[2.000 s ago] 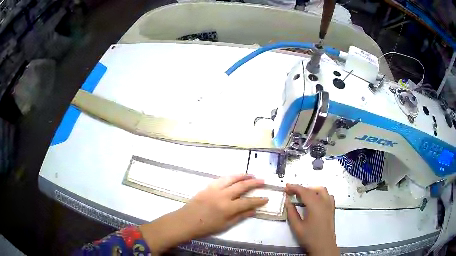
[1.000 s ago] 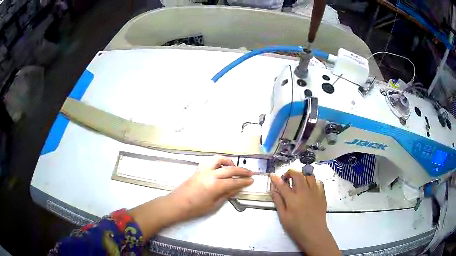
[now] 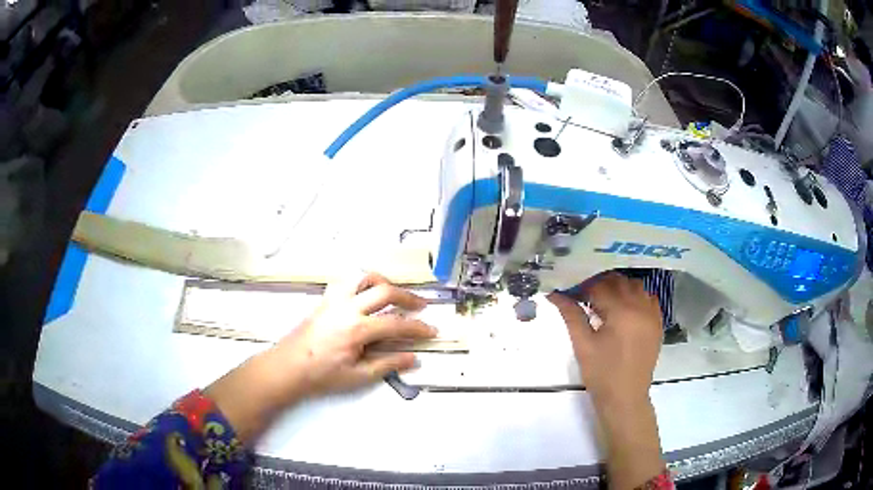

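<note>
A khaki band lies along the table in front of the machine, its right end by the presser foot. A white strip lies on it, with khaki showing round its edges. My left hand rests flat on the band left of the foot, fingers spread and pressing down. My right hand is off the band, right of the needle area, under the machine arm. Its fingertips are partly hidden at the striped cloth, and I cannot tell whether they hold anything.
The white sewing machine stands at the right. Joined bands trail left behind the work, towards blue tape. A blue hose curves behind the head. A cream trough lies behind the table. A tape measure runs along the front edge.
The band has moved back from the front to the presser foot. My right hand has left its right end and moved right, under the arm. My left hand stays on the band. The view has shifted.
</note>
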